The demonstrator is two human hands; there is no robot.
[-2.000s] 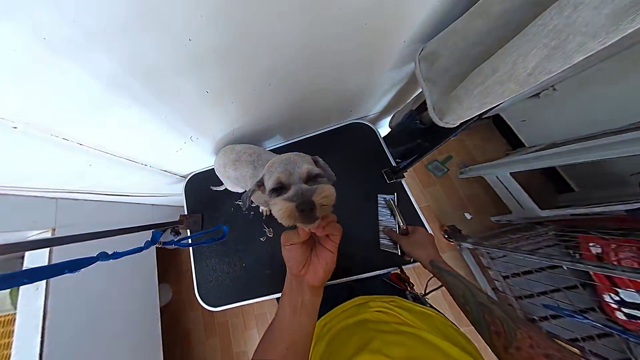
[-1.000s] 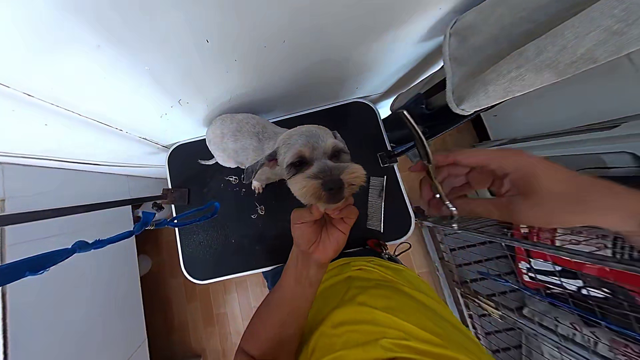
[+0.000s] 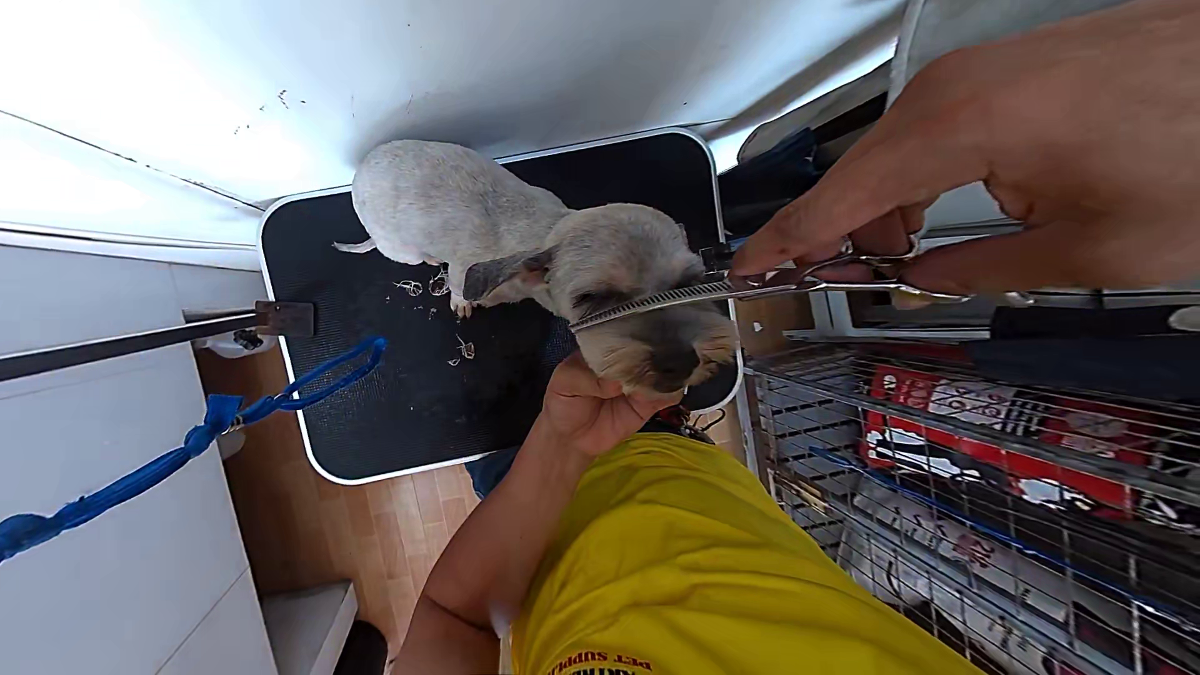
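A small grey dog [image 3: 459, 202] with a tan muzzle is on a black grooming table [image 3: 403, 403], its face turned up toward me. Under its chin, my left hand [image 3: 595, 408] grips the beard or jaw. My right hand [image 3: 975, 178] holds metal thinning shears [image 3: 675, 295] by the finger rings. Their toothed blade lies across the dog's face, just above the muzzle and over the eye area. Whether the blades are apart cannot be told. Small tufts of cut hair [image 3: 466, 350] lie on the table near the front paw.
A blue grooming loop [image 3: 328, 380] hangs at left beside a metal arm [image 3: 131, 345] clamped to the table edge. White wall panels [image 3: 187, 84] stand behind the table. At right is a wire cage [image 3: 806, 422] with red and white printed packages [image 3: 1012, 441] in or behind it.
My right hand has brought the shears from the right side to the dog's face. Two seconds ago that hand was low beside a comb on the table. My left hand stays under the chin.
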